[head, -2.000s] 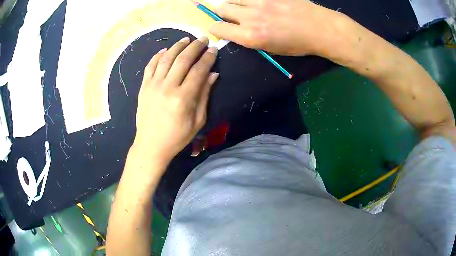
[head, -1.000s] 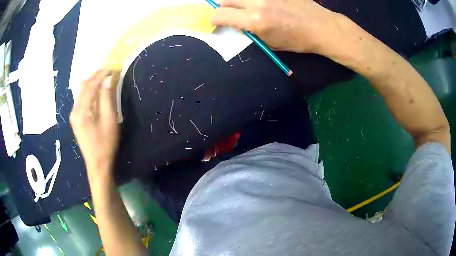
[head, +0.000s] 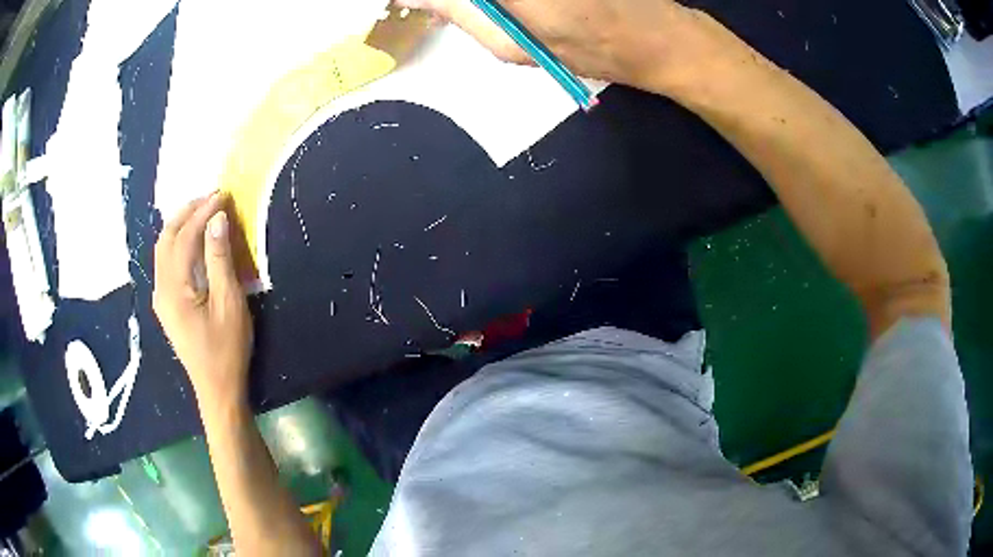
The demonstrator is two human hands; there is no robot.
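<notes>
A curved yellow pattern (head: 267, 125) lies on a white cut fabric panel (head: 196, 76) whose inner edge is curved. My left hand (head: 207, 288) rests at the pattern's lower left end, fingertips at its edge, with nothing seen gripped. My right hand (head: 555, 33) is at the top edge of the view, over the panel's right part, and holds a teal pencil (head: 536, 51) with its reddish end pointing down right. Its fingertips are near the pattern's right end, where the surface looks darker; whether they touch it I cannot tell. The pencil's other end is cut off.
White pieces (head: 87, 207) crossed by a narrow strip and a long narrow white bundle (head: 24, 229) lie at left. A white tape roll (head: 85, 375) with a loose tail is near the table corner. Threads lie on the dark cloth (head: 381, 196). A shiny bunch (head: 939, 16) is at far right.
My left hand moved from the inner curve to the pattern's lower left end. My right hand moved up and left with the pencil. The pattern's visible right end now stops further left.
</notes>
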